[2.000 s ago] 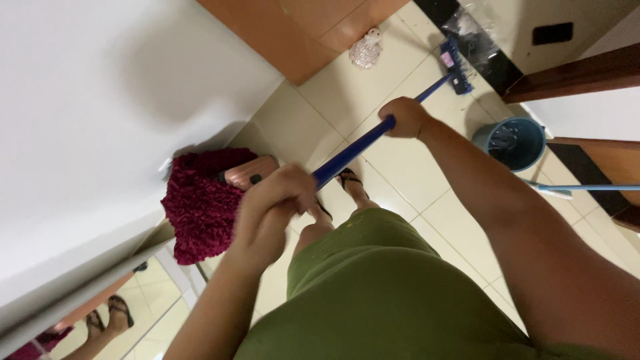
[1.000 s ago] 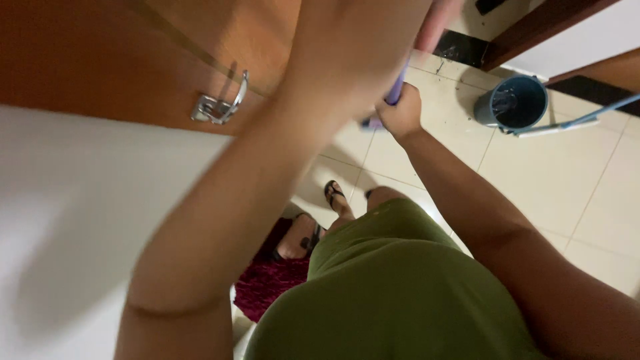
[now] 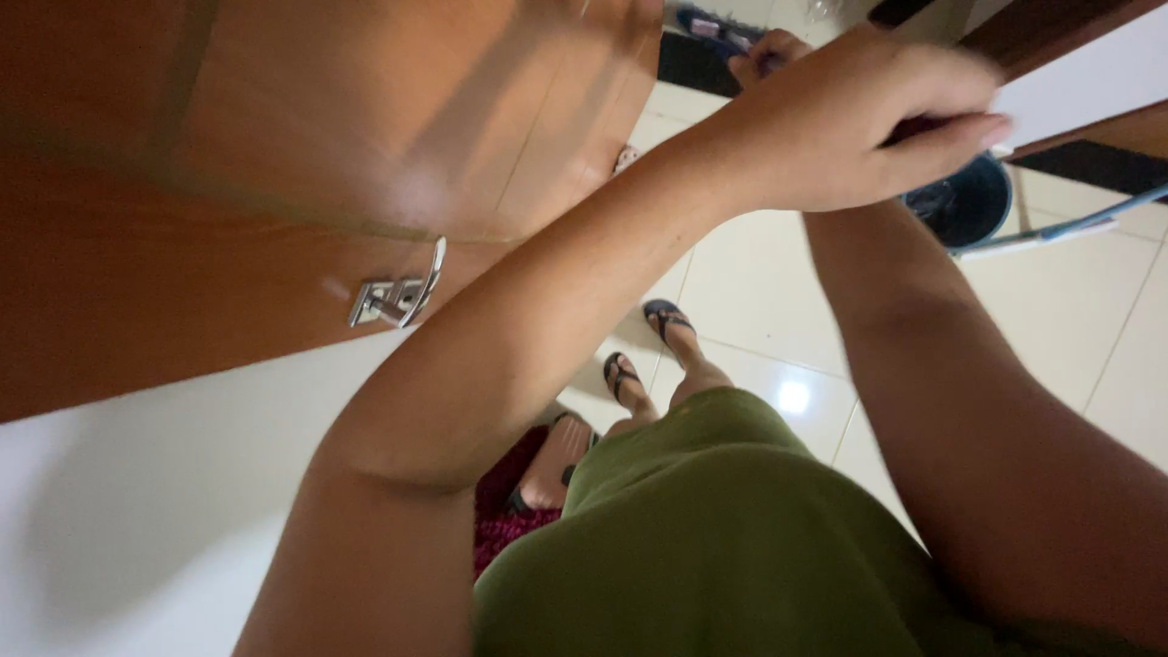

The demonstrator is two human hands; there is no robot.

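Observation:
My left hand [image 3: 912, 128] reaches across to the upper right, fingers curled; whether anything is in its grip is hidden. Beyond my left forearm, my right hand [image 3: 771, 57] is closed around a blue-purple handle, of which only a small bit shows. Just left of it lies the blue broom head [image 3: 716, 29], with dark bristles, near a black floor strip [image 3: 698, 64]. The rest of the handle cannot be made out.
A wooden door [image 3: 274, 228] with a metal lever handle [image 3: 401, 287] takes up the left. A blue bucket [image 3: 981, 205] stands at the right, a blue-and-white pole [image 3: 1049, 233] beside it. A dark red shaggy rug [image 3: 516, 529] and a pinkish object [image 3: 552, 461] lie near my sandalled feet.
My left hand has swung from the lower left across to the upper right. The wooden door fills more of the left side, and the view has shifted. My right hand remains on the handle.

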